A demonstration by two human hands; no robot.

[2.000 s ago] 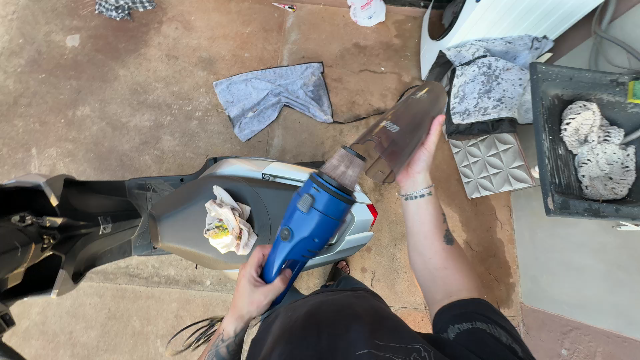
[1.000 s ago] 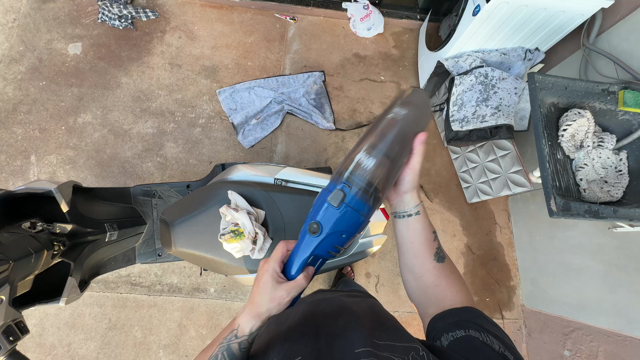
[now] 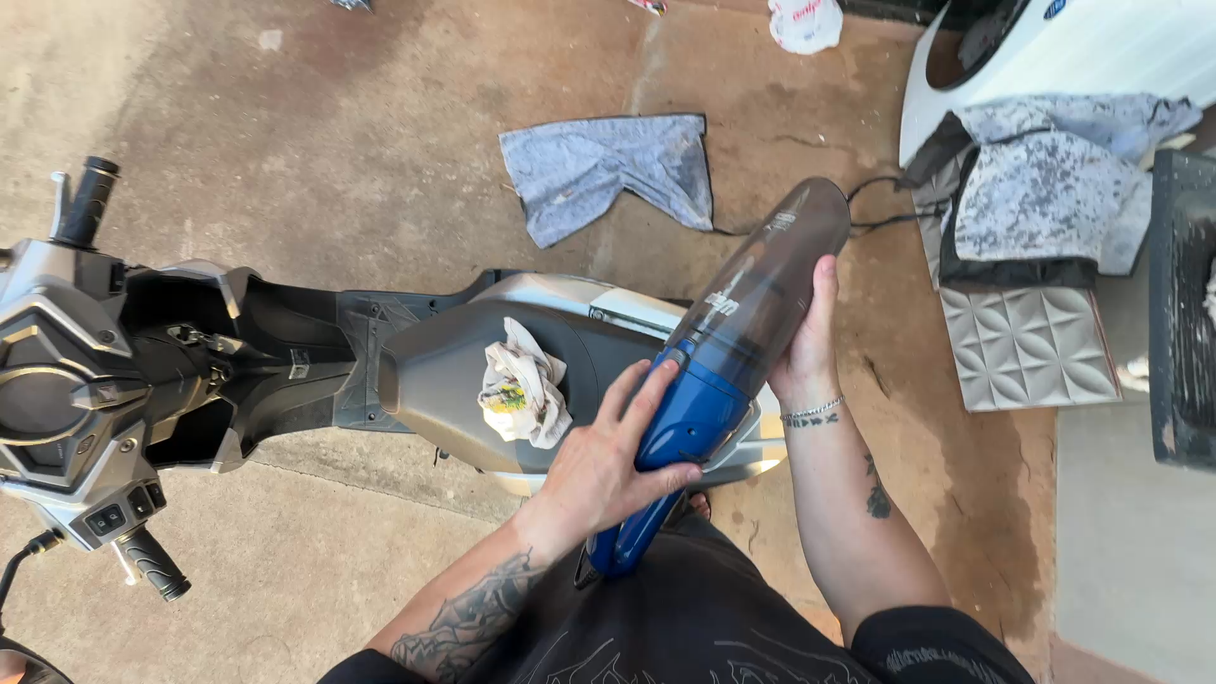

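A blue handheld vacuum cleaner (image 3: 692, 408) with a smoky clear dust cover (image 3: 774, 275) lies slantwise between my hands, its cover pointing up and right. My left hand (image 3: 613, 456) rests over the blue body, fingers spread on it near the joint with the cover. My right hand (image 3: 807, 342) supports the cover from its right side. The cover sits against the body. Beneath is a motor scooter with a dark seat (image 3: 437, 370), and on the seat lies a crumpled white cloth (image 3: 541, 380) with a yellow and green print.
On the concrete floor lies a grey-blue cloth (image 3: 617, 171); a white plastic bag (image 3: 806, 21) is at the top. To the right are mottled cloths (image 3: 1040, 190), a patterned grey panel (image 3: 1031, 347) and a black tub (image 3: 1168, 313). The scooter's handlebar grips (image 3: 90, 201) stick out at left.
The dust cover, apart from the blue body two seconds ago, is now joined to it. My left hand has moved up the body towards the joint. The view has shifted, showing more of the scooter's front.
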